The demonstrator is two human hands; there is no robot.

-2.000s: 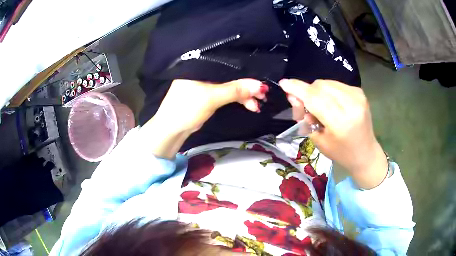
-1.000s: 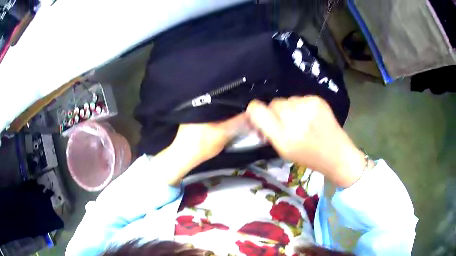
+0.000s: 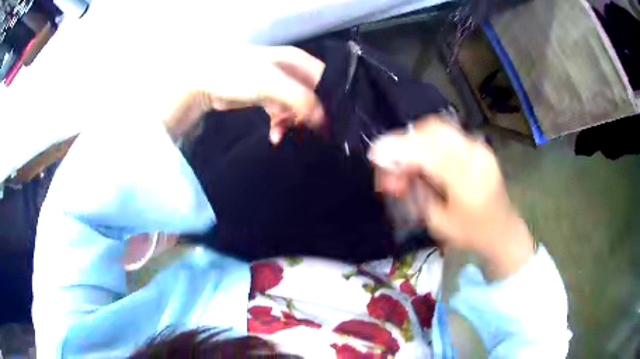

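Observation:
The black garment [image 3: 281, 203] lies bunched over the lap. A metal zip [image 3: 356, 50] shows at its far edge, its two toothed sides spread in a V. My left hand [image 3: 288, 91] is at the garment's far left part, fingers closed on the cloth. My right hand [image 3: 435, 175] is blurred over the garment's right side, fingers curled. A blurred greyish thing shows below its fingers; I cannot tell what it is, nor whether the fingers hold cloth. Short pale lines show on the cloth between the hands.
The white-covered table [image 3: 140, 42] runs along the far left and top. The pink bin [image 3: 142, 249] is mostly hidden behind my left sleeve. A grey panel with a blue edge [image 3: 561, 66] stands at the upper right, with black cloth [image 3: 607, 137] below it.
My left hand has moved up and away and gripped the garment. The garment is turned and bunched, with the zip now farther up and right. My right hand has moved slightly right.

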